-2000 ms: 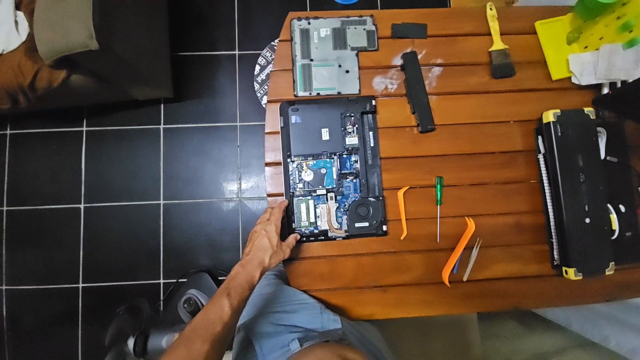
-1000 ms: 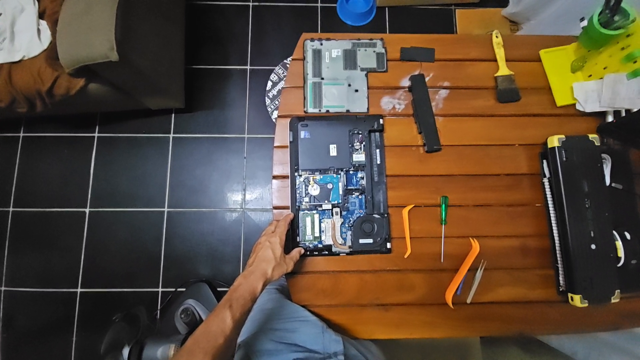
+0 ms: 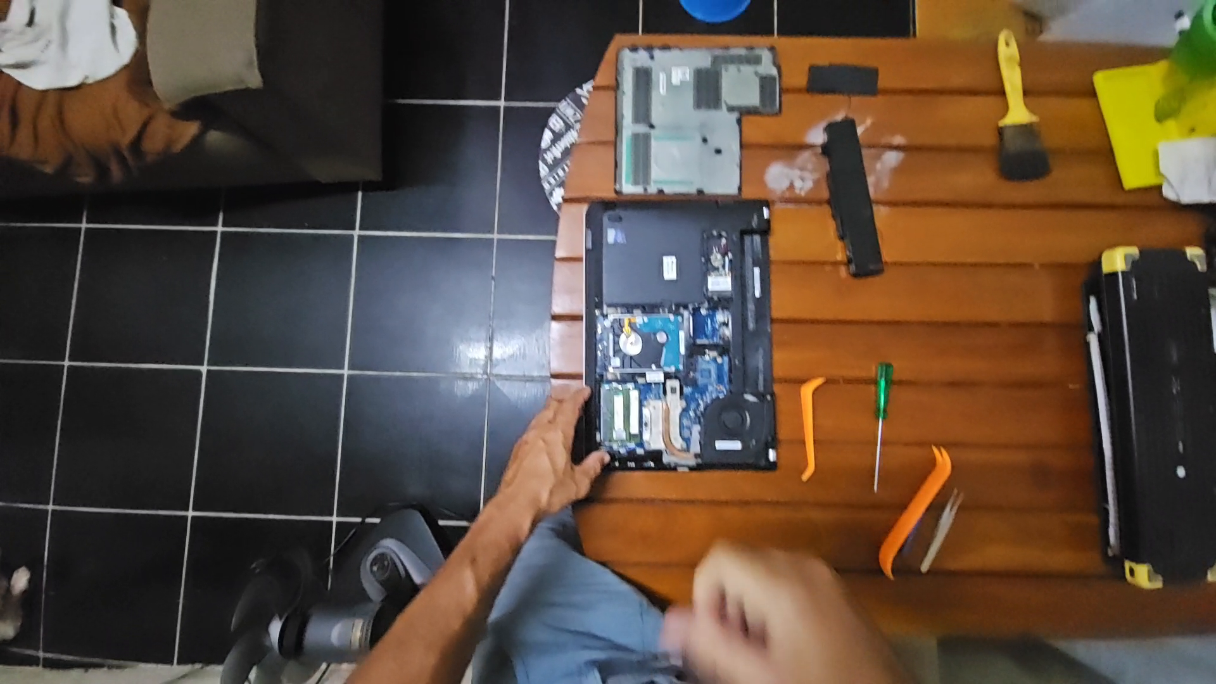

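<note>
An opened laptop base (image 3: 665, 256) lies on the slatted wooden table, its hard drive (image 3: 646, 342), green memory module (image 3: 620, 414), copper heat pipe and cooling fan (image 3: 738, 427) exposed. My left hand (image 3: 546, 456) rests against its lower left corner, fingers along the edge. Blurred, my right hand (image 3: 760, 613) is over the table's near edge with fingers curled; whether it holds anything is unclear. Between the laptop and the table's right part lie a small orange pry tool (image 3: 809, 427), a green-handled screwdriver (image 3: 883, 404), a larger orange pry tool (image 3: 914, 513) and tweezers (image 3: 940, 532).
Beyond the laptop lies its bottom cover (image 3: 679, 123). A black battery (image 3: 853, 199), a small black cover (image 3: 843, 80) and a yellow-handled brush (image 3: 1016, 114) lie farther right. A black and yellow case (image 3: 1154, 408) stands at the right edge. A vacuum cleaner (image 3: 380, 579) is on the floor.
My right hand has come into view at the bottom. My left hand stays at the laptop's corner.
</note>
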